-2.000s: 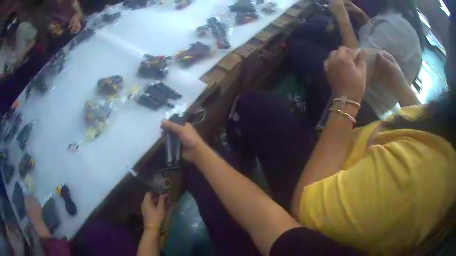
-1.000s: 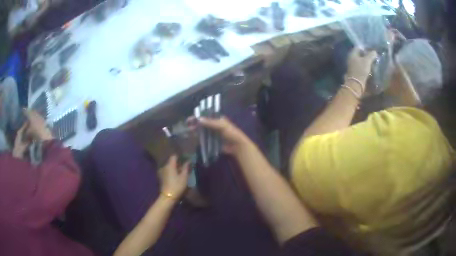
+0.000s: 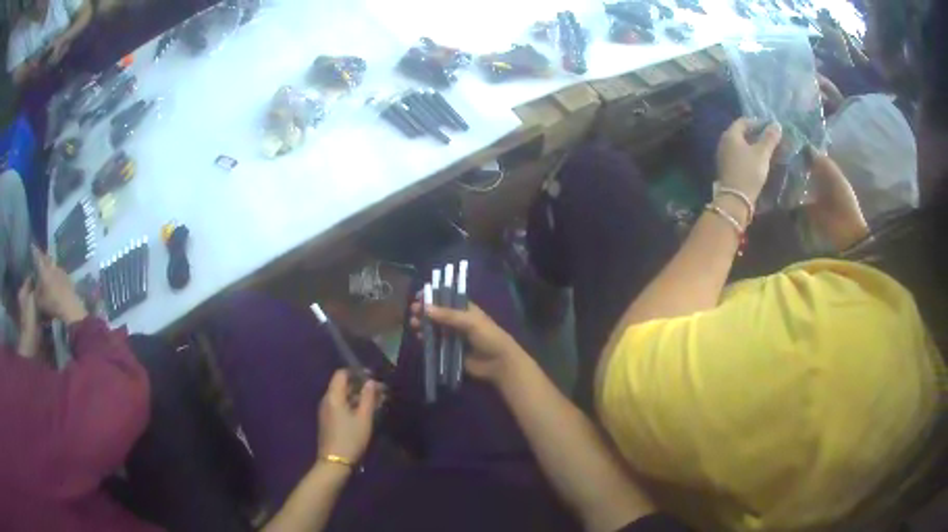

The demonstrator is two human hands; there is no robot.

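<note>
My right hand (image 3: pixel 473 338) holds a small fan of several black rods with white ends (image 3: pixel 445 338) above my lap, white ends up. My left hand (image 3: pixel 348 416) holds a single black rod (image 3: pixel 338 338) by its lower part, tilted, with its white end pointing up and left. The two hands are apart. On the white table, a group of black rods (image 3: pixel 424 112) lies near the edge, and a row of rods with white ends (image 3: pixel 127 278) lies at the left.
Bagged cable sets (image 3: pixel 435 62) lie along the white table (image 3: pixel 301 197). A coiled black cable (image 3: pixel 178 256) lies at its near left. A person in yellow (image 3: pixel 769 395) at the right holds a clear plastic bag (image 3: pixel 778 88). A person in maroon (image 3: pixel 68 426) sits at the left.
Over two seconds the view has shifted left, showing the person in maroon. My right hand's rods now stand fanned with white ends up. The single rod in my left hand now shows clearly.
</note>
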